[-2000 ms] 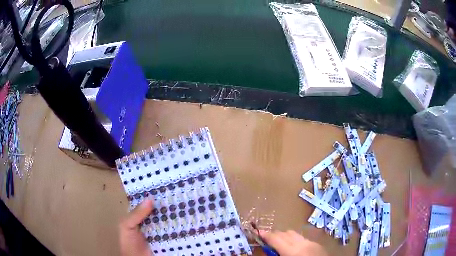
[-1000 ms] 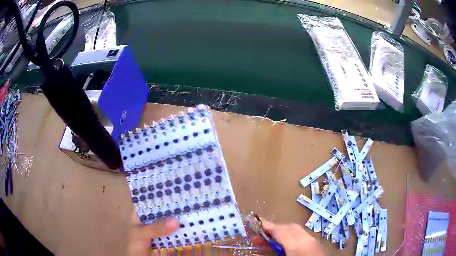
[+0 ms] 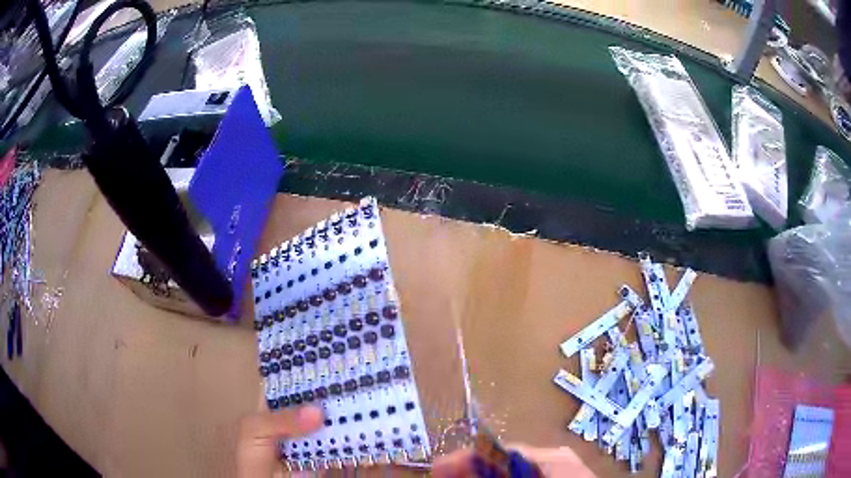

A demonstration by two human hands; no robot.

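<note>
A white PCB panel (image 3: pixel 341 341) with rows of dark round parts is tilted up over the cardboard. My left hand (image 3: pixel 280 434) holds it at its lower left, with the thumb on its face. My right hand (image 3: pixel 523 459) is at the bottom edge, partly cut off and blurred. It holds the blue-handled side cutters (image 3: pixel 495 450), right of the panel's lower corner. A thin pale strip (image 3: pixel 465 369) stands up at the cutters' tip; whether the jaws hold it I cannot tell.
Separated PCB strips (image 3: pixel 644 373) lie heaped at the right, beside pink wrap (image 3: pixel 770 397). A black cylinder (image 3: pixel 154 210) hangs before the blue-sided machine (image 3: pixel 244 187) at left. Bagged white products (image 3: pixel 690 149) lie on the green belt (image 3: pixel 448 103). Clipped leads lie near the cutters.
The panel has turned slightly and its right edge has moved left, away from the cutters. A thin pale strip now stands up by the cutters. The bagged products have moved right in view.
</note>
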